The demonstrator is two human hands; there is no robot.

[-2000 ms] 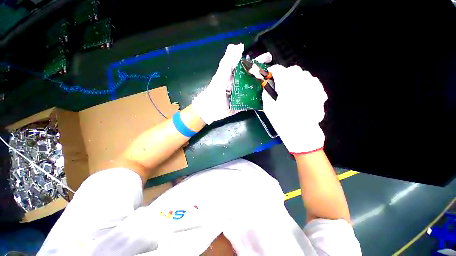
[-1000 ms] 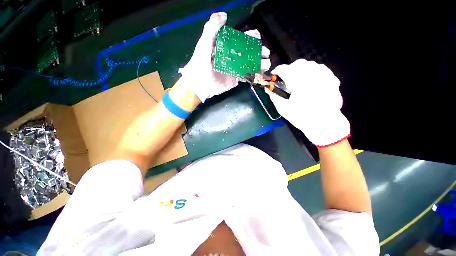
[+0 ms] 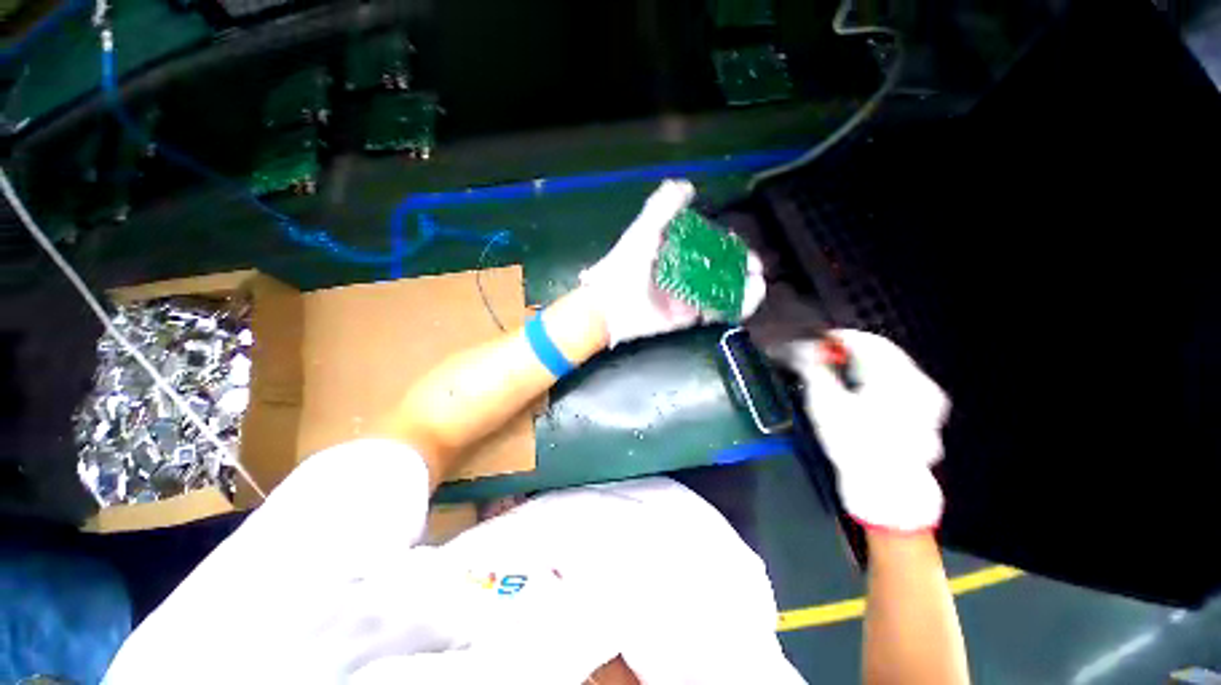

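A green circuit board is held in my left hand, which wears a white glove, with a blue band on the wrist. The board's solder side faces up, with pale dots. My right hand, in a white glove with a red cuff edge, is closed around cutters. The cutters are blurred, orange-red near the pivot, and point left. They are apart from the board, below and to its right. The fingers under the board are partly hidden.
An open cardboard box full of silvery metal parts is at left, crossed by a pale cable. Green boards lie on the dark conveyor beyond. A black tray with a metal handle is at right. Blue tape marks the bench.
My right hand and the cutters have moved down, away from the board's edge. The view has shifted, showing more of the conveyor. The left hand still holds the board, now tilted differently.
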